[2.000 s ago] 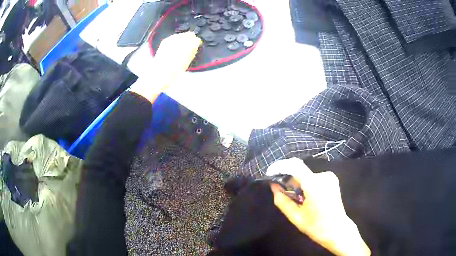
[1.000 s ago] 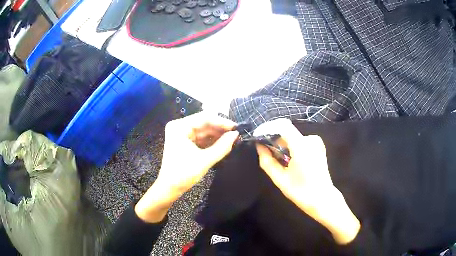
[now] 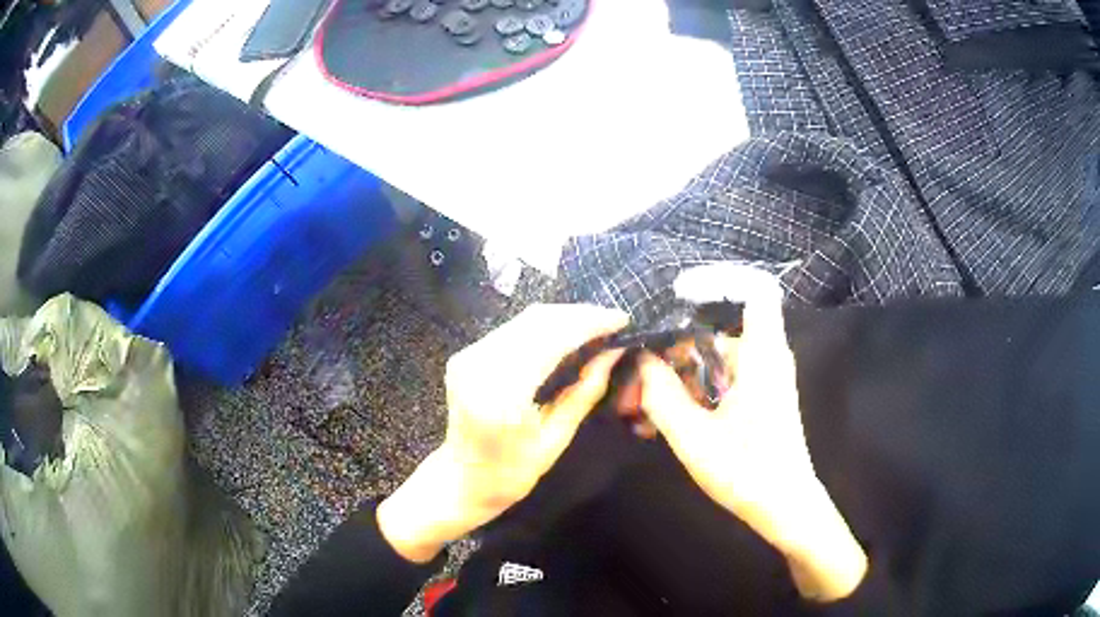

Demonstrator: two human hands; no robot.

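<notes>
The checked dark jacket (image 3: 772,199) lies from the table at the upper right down to my lap. Its black lining (image 3: 953,422) is turned up over the lap. My left hand (image 3: 513,422) pinches a dark edge of the garment between thumb and fingers. My right hand (image 3: 754,446) is close beside it at the same edge. Small scissors (image 3: 714,376) with a reddish-pink part show in the right palm. Needle and thread at the fingertips are too blurred to tell, and no button between the hands can be made out.
A black button holder (image 3: 410,54) with a red rim holds loose buttons (image 3: 516,27) on the white table (image 3: 651,133). A dark flat rectangle (image 3: 280,30) lies left of it. A blue crate (image 3: 259,271) with dark garments (image 3: 145,193) and an olive bag (image 3: 97,446) stand left.
My left hand has come from the button holder to the garment edge beside my right hand, and now pinches dark cloth. The view has shifted, so the button holder sits higher.
</notes>
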